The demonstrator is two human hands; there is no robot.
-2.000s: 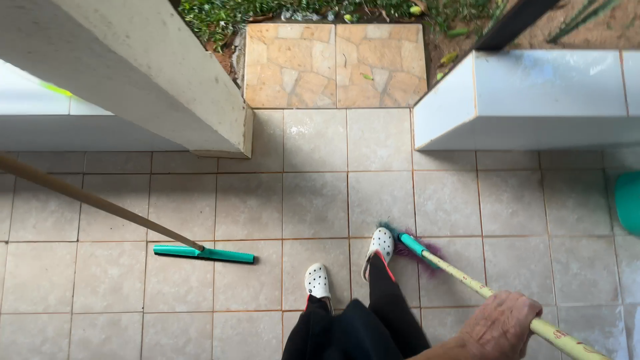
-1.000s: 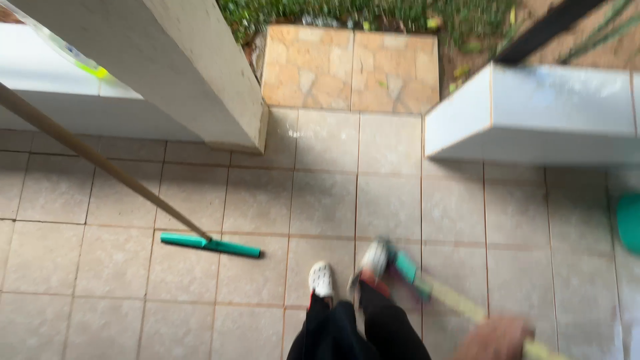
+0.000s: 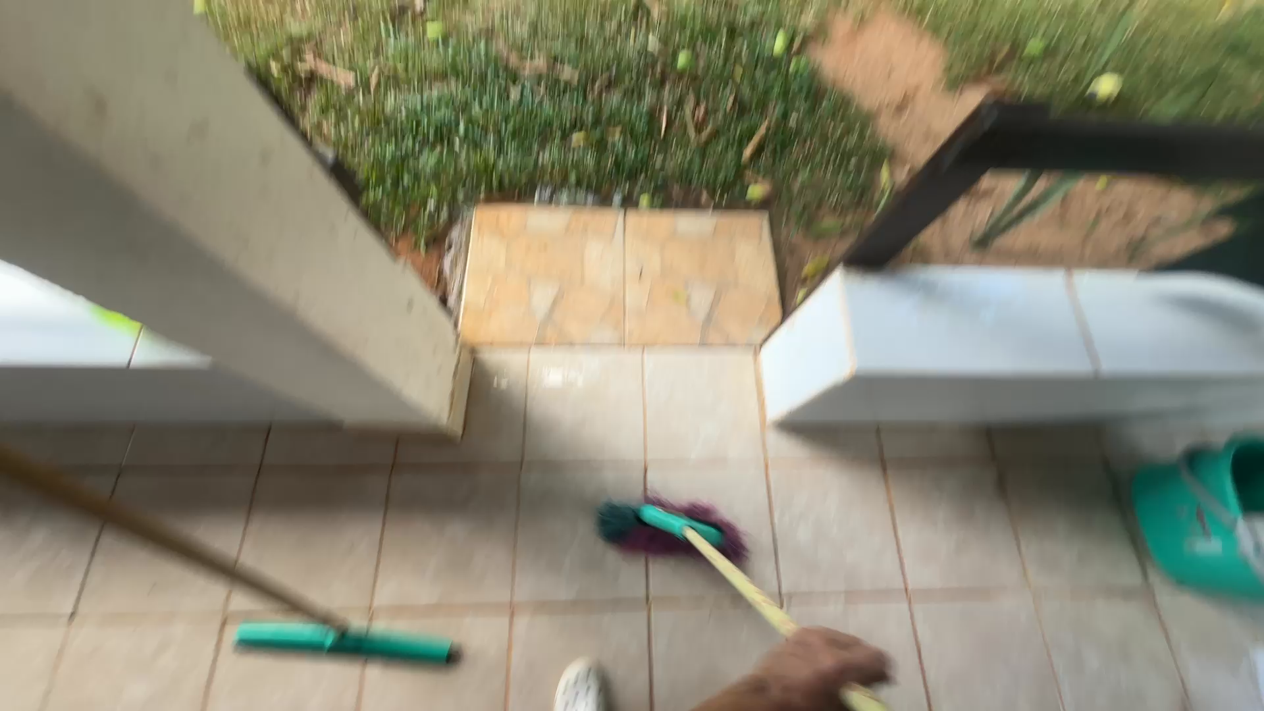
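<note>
My right hand [image 3: 815,664], at the lower right of centre, is closed around the pale yellow handle of a broom [image 3: 681,523]. The broom's teal head, with purple and dark green bristles, rests on the tiled floor ahead of my foot. To the left, a teal floor squeegee [image 3: 346,642] lies with its blade on the tiles, and its wooden pole runs up to the left edge. What supports that pole is outside the frame. My left hand is not visible.
A teal bucket [image 3: 1200,513] stands at the right edge. A pillar [image 3: 326,247] rises at the left, and a low white-tiled wall [image 3: 968,321] runs along the right. Between them lies a yellowish tiled step [image 3: 622,276], with grass [image 3: 592,118] beyond. One white clog [image 3: 581,686] shows at the bottom.
The broom head has moved from beside my foot to the tiles out in front. The view has tilted up, showing more grass and more of the bucket.
</note>
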